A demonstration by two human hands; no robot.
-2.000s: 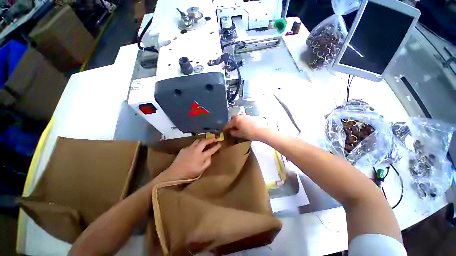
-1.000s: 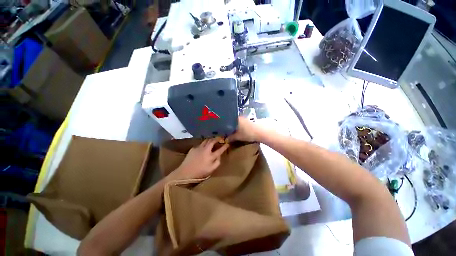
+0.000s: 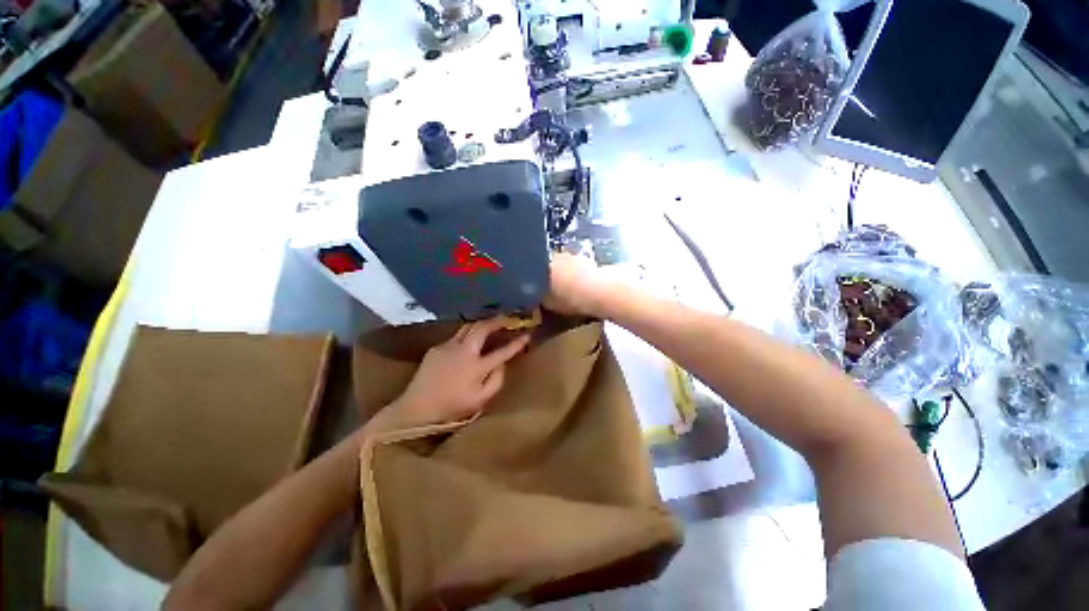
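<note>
A brown bag body [image 3: 537,442] with a paler tan binding lies below the sewing machine head [image 3: 460,245]. My left hand [image 3: 463,372] presses on the bag's top edge, fingers beside a small yellow clamp piece [image 3: 521,321]. My right hand [image 3: 570,290] is at the right side of the head, its fingertips hidden behind the dark front plate. Whether it holds something cannot be seen. A pale template plate [image 3: 681,418] with yellow taped edges lies under and right of the bag.
A flatter brown bag body [image 3: 215,418] lies at left. At right are clear plastic bags of hardware [image 3: 878,313], a thin dark tool [image 3: 699,259], a green-handled tool [image 3: 926,420] with black cable, and a control panel [image 3: 922,78]. Cartons [image 3: 149,90] stand at upper left.
My right hand has moved slightly inward, so its fingertips are now hidden behind the head. My left hand stays at the bag's edge. The camera view has shifted a little.
</note>
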